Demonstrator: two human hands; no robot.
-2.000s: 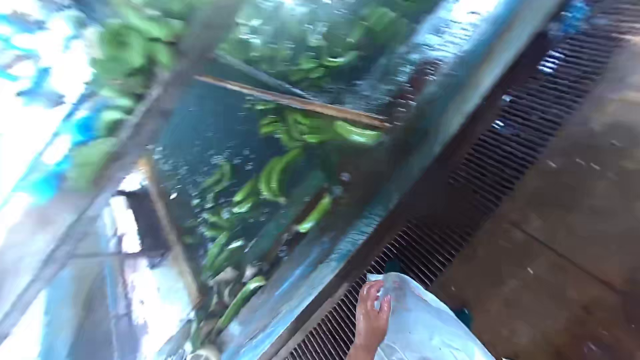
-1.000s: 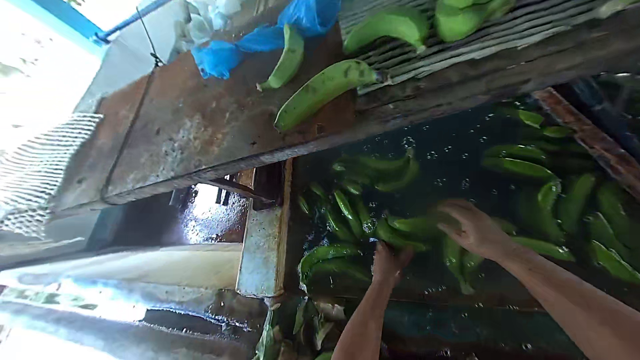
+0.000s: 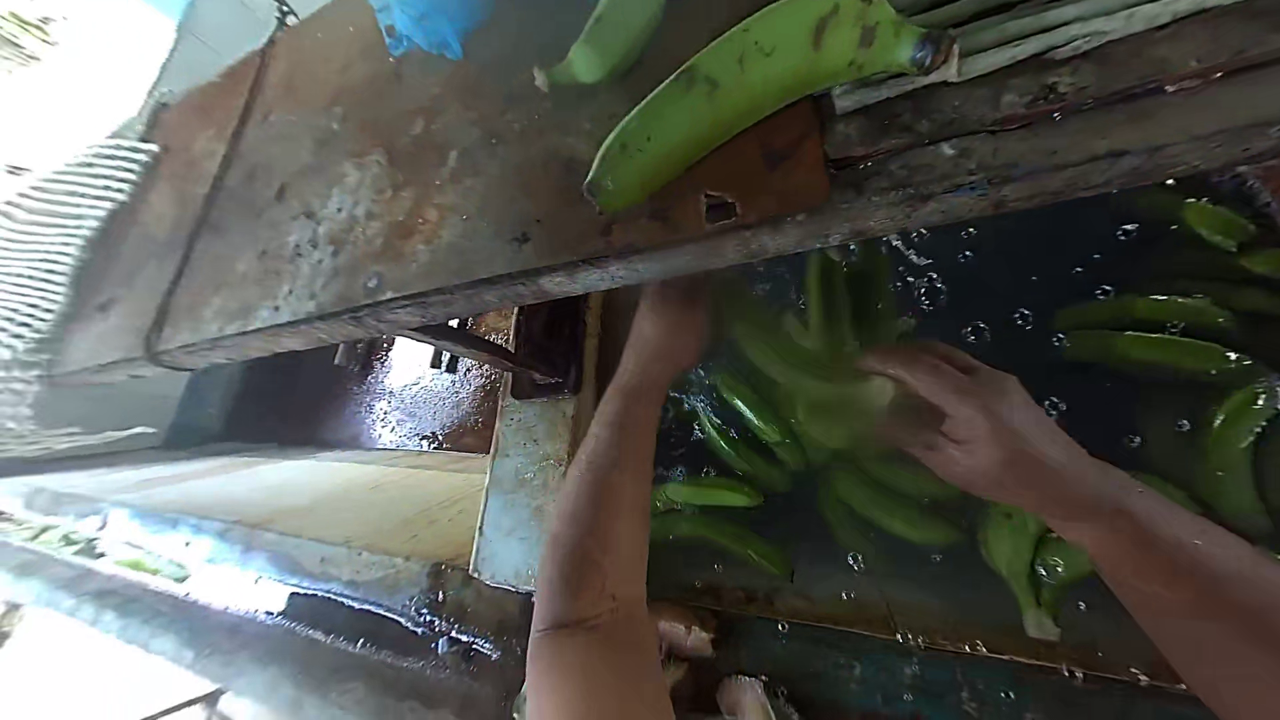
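Observation:
Green bananas [image 3: 890, 505] lie in several clusters in the dark water of a tank. My right hand [image 3: 950, 420] grips the stem end of a blurred green banana bunch [image 3: 810, 390], its fingers partly hidden behind the fruit. My left hand [image 3: 675, 315] is at the left end of that bunch, close under the board's edge; its fingers are blurred and mostly hidden, so its hold cannot be told. Above both hands, a single large green banana [image 3: 740, 95] rests on the worn board [image 3: 330, 200], with a second green banana [image 3: 610, 40] behind it.
The board's thick edge [image 3: 700, 250] overhangs the tank beside my left hand. A pale tank wall [image 3: 510, 500] stands left of my left forearm. Blue plastic [image 3: 430, 20] lies on the board, with striped material [image 3: 60, 240] at the far left. A ledge [image 3: 960, 675] runs along the bottom.
Both hands, away from the fruit at first, came to the bananas in the water. Since one second ago, my left hand has moved toward the board's edge. The view has shifted greatly.

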